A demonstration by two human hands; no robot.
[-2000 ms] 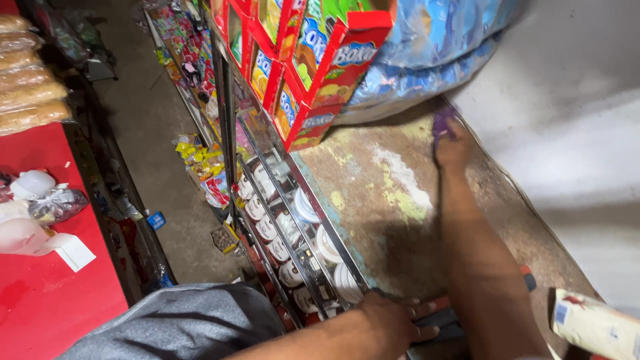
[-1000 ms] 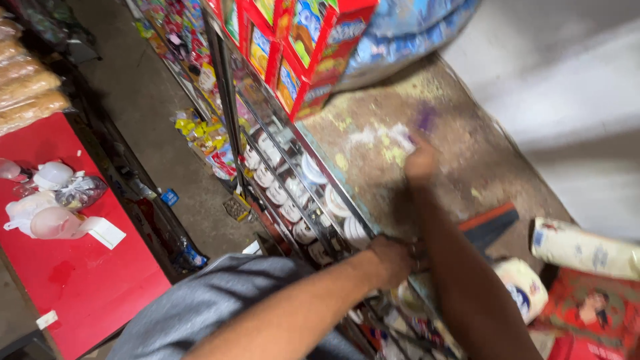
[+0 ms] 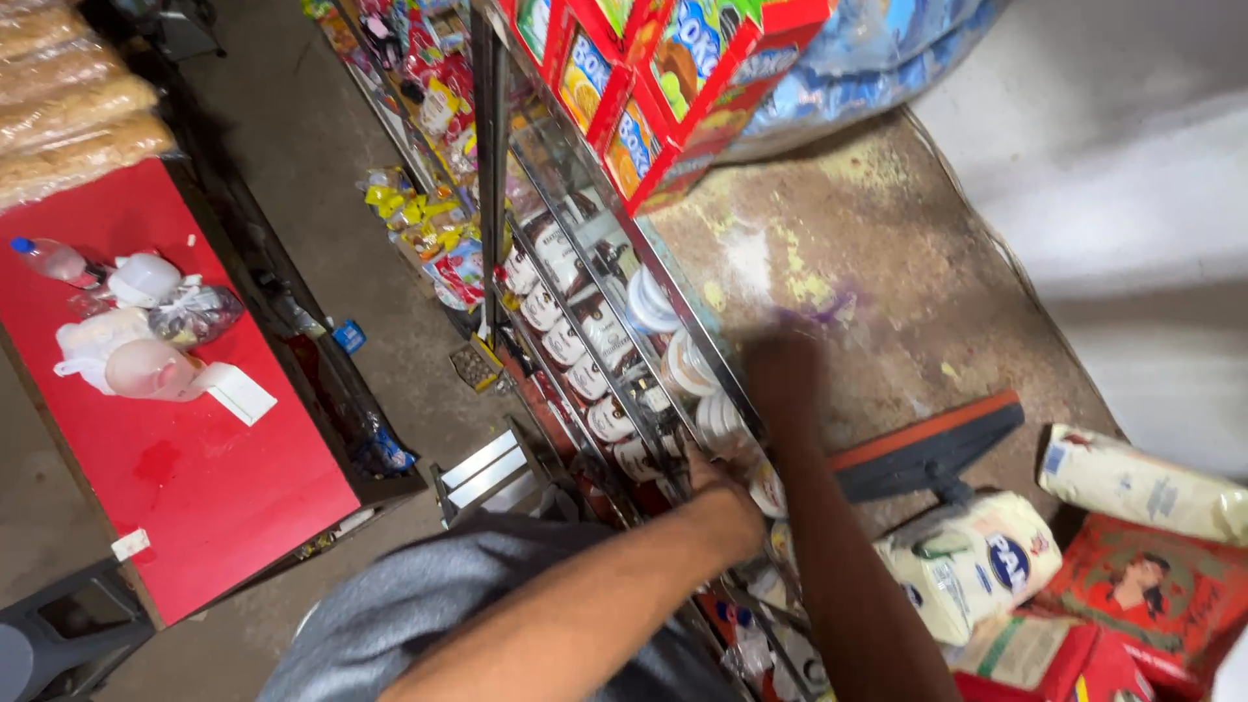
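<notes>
My right hand (image 3: pixel 785 375), blurred by motion, is over the worn countertop (image 3: pixel 877 234) near its metal-edged side. A blurred purple thing (image 3: pixel 829 310) shows just beyond its fingers, seemingly a cloth; whether the hand grips it is unclear. White and yellowish powdery patches (image 3: pixel 749 255) mark the surface above the hand. My left hand (image 3: pixel 717 487) is at the metal-framed side of the display case (image 3: pixel 682 283), near round white lids (image 3: pixel 720 414); its fingers are partly hidden. A dark squeegee-like tool with an orange edge (image 3: pixel 926 444) lies on the countertop to the right of my right forearm.
Red Boka boxes (image 3: pixel 673 146) and a blue plastic-wrapped bundle (image 3: pixel 838 88) stand at the countertop's far end. PAN flour bags (image 3: pixel 985 565) and a red package (image 3: pixel 1141 595) lie at lower right. Bagged snacks hang beyond the case. A red table (image 3: pixel 214 507) with bottles stands left.
My right hand has moved from beside the blue bundle back toward the case edge. The orange-edged tool, largely covered by my arm earlier, now shows. The view has shifted.
</notes>
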